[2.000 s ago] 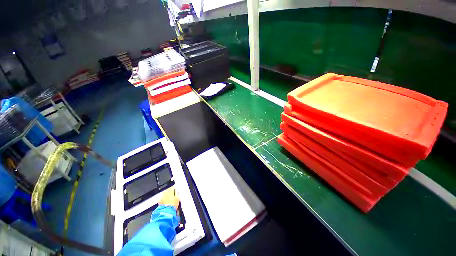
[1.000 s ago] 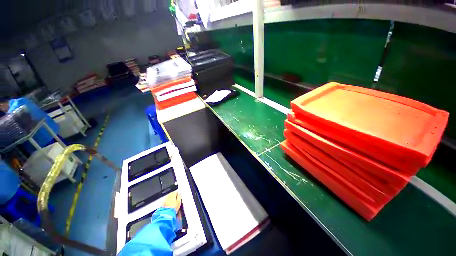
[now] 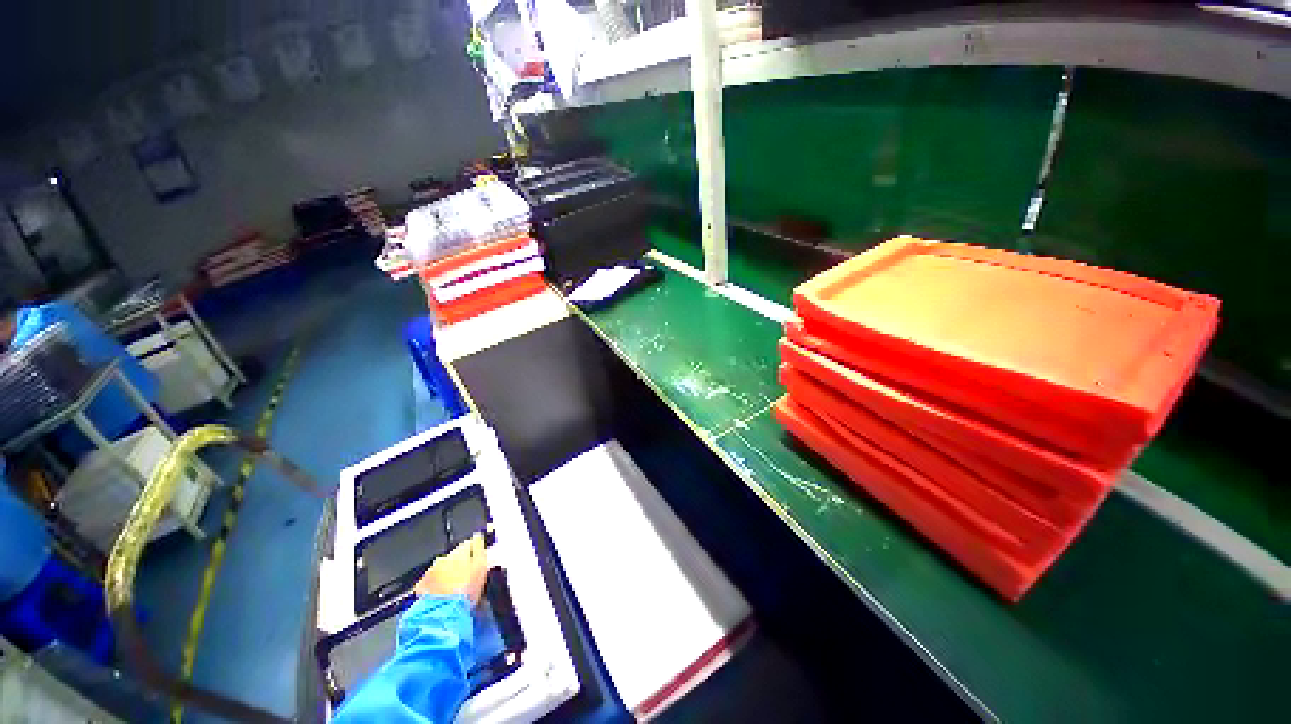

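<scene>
A white foam tray (image 3: 510, 494) lies at the lower left with black tablet screen units in its pockets. The far screen (image 3: 414, 477) and the middle screen (image 3: 399, 552) lie flat. My left hand (image 3: 456, 571) is at the upper edge of the nearest screen (image 3: 363, 652), with its fingers closed on that edge. This screen looks raised and overlaps the tray's left rim. The blue sleeve covers its middle. My right hand is not in view.
Stacked orange-red trays (image 3: 998, 318) stand on the green bench (image 3: 680, 371). A white foam sheet (image 3: 637, 566) lies in the dark recess between tray and bench. Beyond are a red and white stack (image 3: 484, 276), a black box (image 3: 581, 212) and a person's blue smock (image 3: 92, 354).
The nearest screen has shifted left and up out of line with its pocket. My left hand has moved left with it. The camera view has shifted slightly.
</scene>
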